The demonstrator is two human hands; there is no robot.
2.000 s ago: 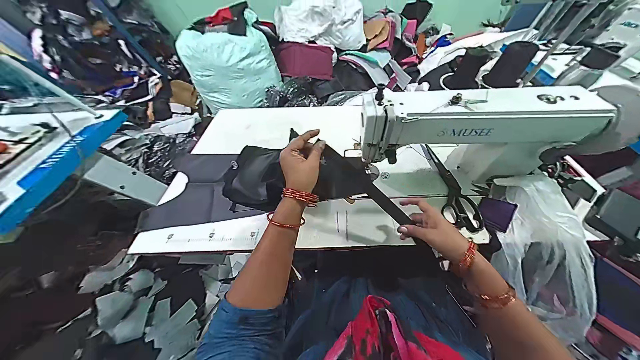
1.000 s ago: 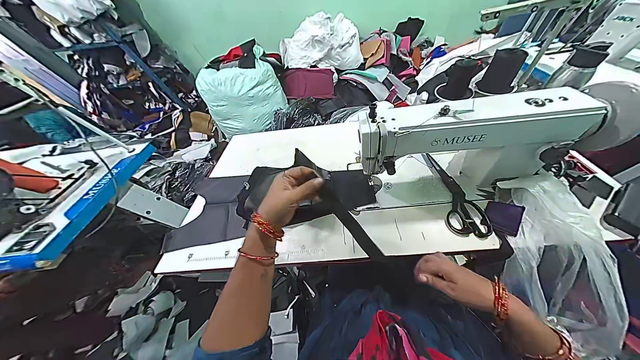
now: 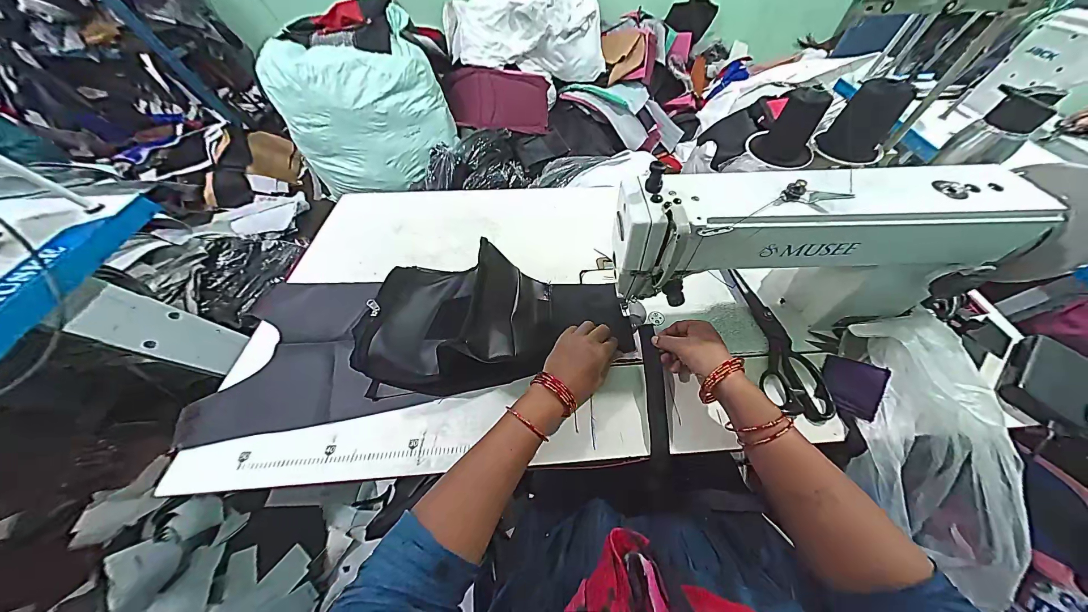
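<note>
A white industrial sewing machine (image 3: 833,229) stands on the white table, its needle area just beyond my hands. My left hand (image 3: 582,365) rests with bent fingers on the right end of a black fabric piece (image 3: 476,323), pressing it flat beside the presser foot. Between thumb and fingers my right hand (image 3: 693,347) pinches the upper end of a narrow black strip (image 3: 656,408), which hangs over the table's front edge. Under the black piece, a dark grey panel (image 3: 297,374) spreads to the left. The tip of the needle is hard to make out.
Black-handled scissors (image 3: 795,382) lie right of my right hand, by a dark purple piece (image 3: 854,387). A clear plastic bag (image 3: 943,442) hangs at the table's right end. Black thread cones (image 3: 790,127) stand behind the machine. A ruler scale (image 3: 340,456) runs along the front edge.
My left hand has moved right along the black piece toward the presser foot. My right hand has come up from the front edge to the needle area, and the strip's upper end is now there.
</note>
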